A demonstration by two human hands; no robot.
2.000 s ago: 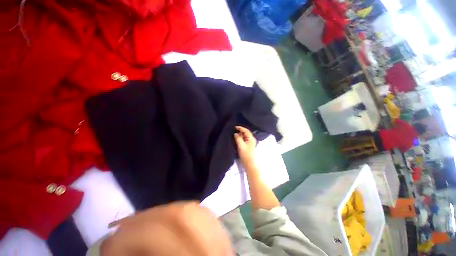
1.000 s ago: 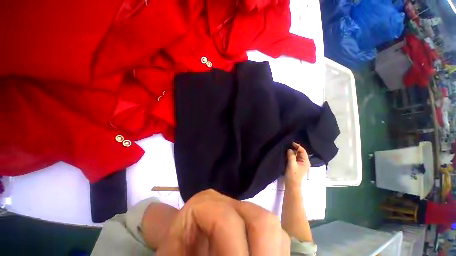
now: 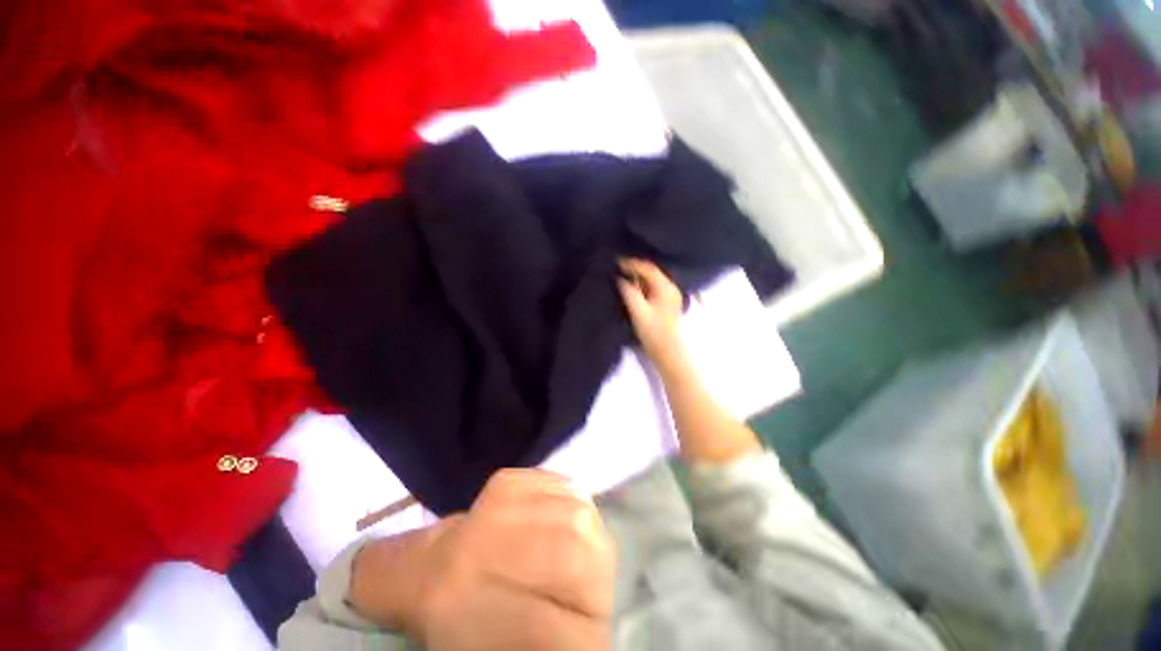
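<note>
A dark jacket [image 3: 471,293] lies bunched on the white table. My right hand [image 3: 652,305] reaches in from the right, with its fingertips closed on a fold near the jacket's right end. My left hand [image 3: 516,560] is large and close to the camera at the bottom, its fingers curled, over the jacket's near edge. Its fingertips are hidden, so I cannot tell what it holds. No snips can be seen.
Red jackets [image 3: 153,318] with paired buttons heap at left. A dark strip of cloth [image 3: 274,579] and a thin brown strip [image 3: 386,513] lie near the table's front. A white tub [image 3: 815,191] adjoins the table's far end; a bin [image 3: 917,471] at right holds yellow cloth.
The view has turned and shifted, bringing the yellow-filled bin back in. My right hand stays at the jacket fold; my left hand stays curled over the near edge.
</note>
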